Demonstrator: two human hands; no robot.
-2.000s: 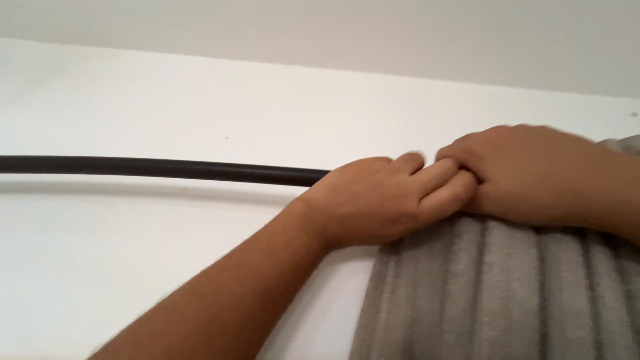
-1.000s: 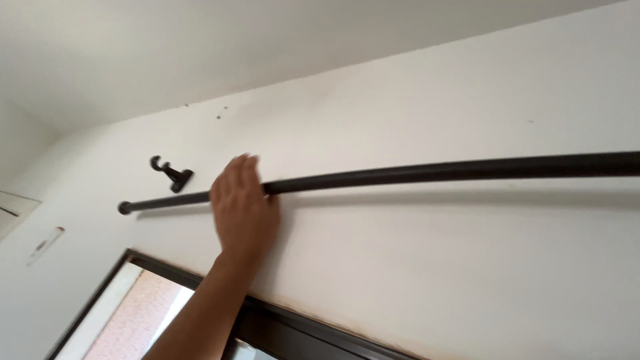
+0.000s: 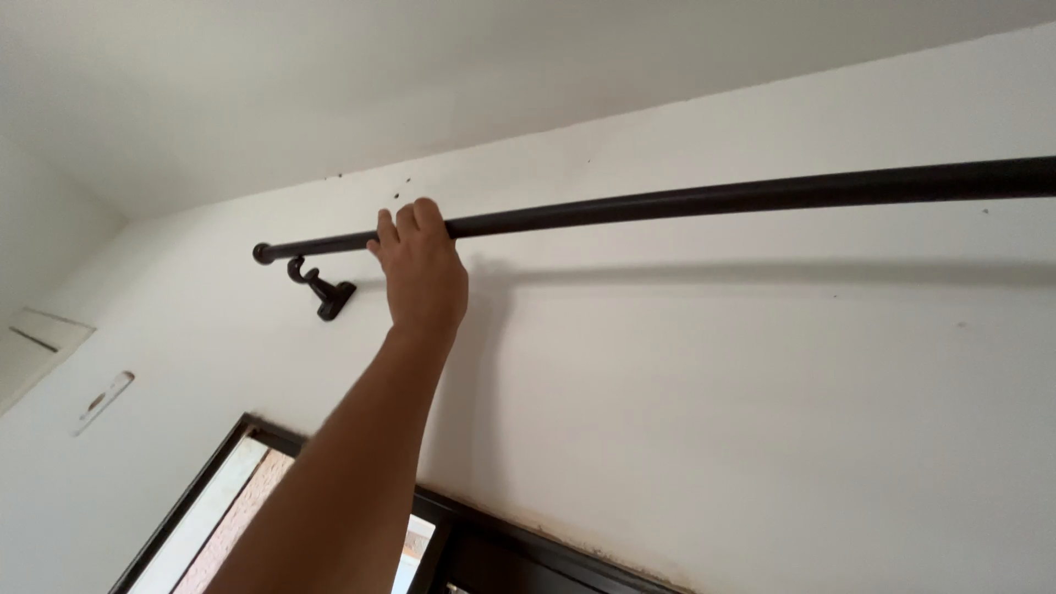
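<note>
A dark curtain rod crosses the head view, from a round end cap at the left to the right edge. My left hand is closed around the rod, a short way in from the cap. Just below the rod's left end, a dark hook-shaped rod bracket is fixed to the wall. The rod lies above the bracket's open hook; whether they touch I cannot tell. My right hand is out of view.
Below the rod is a dark-framed window in the white wall. The ceiling runs close above. A narrow slotted recess and a panel are at the far left.
The view has swung from the grey curtain to the rod's left end. One second ago the rod end was below the bracket's hook; now it is above it, raised by my left hand.
</note>
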